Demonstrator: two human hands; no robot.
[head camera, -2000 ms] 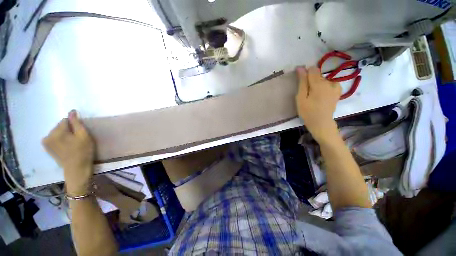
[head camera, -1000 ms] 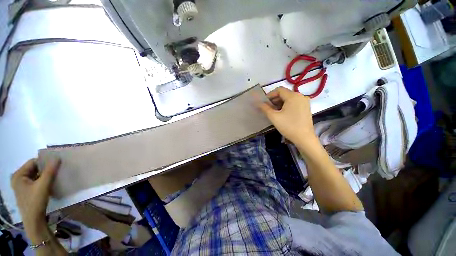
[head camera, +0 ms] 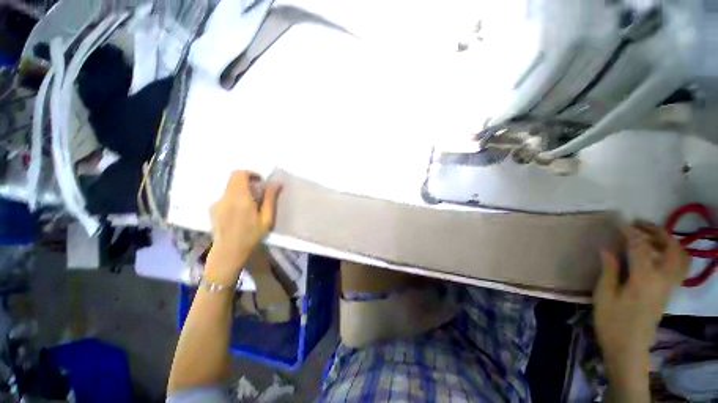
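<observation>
A long, slightly curved taupe fabric strip (head camera: 441,236) lies along the front edge of the white table (head camera: 354,94). My left hand (head camera: 242,220) grips its left end between thumb and fingers. My right hand (head camera: 639,275) grips its right end, with fingertips on top. The presser foot area (head camera: 527,146) of the sewing machine is blurred, behind the strip and apart from it. Red-handled scissors (head camera: 697,244) lie right of my right hand, cut off by the picture's edge.
Another taupe and white piece (head camera: 260,39) lies at the back left of the table. A blue basket (head camera: 315,315) with fabric pieces stands below the table. Dark cloth and white strips (head camera: 59,142) are at the far left. A taupe piece (head camera: 394,315) lies on my lap.
The view has swung left, so the machine and scissors appear farther right. Both hands still hold the strip's ends. The scissors are now partly out of view.
</observation>
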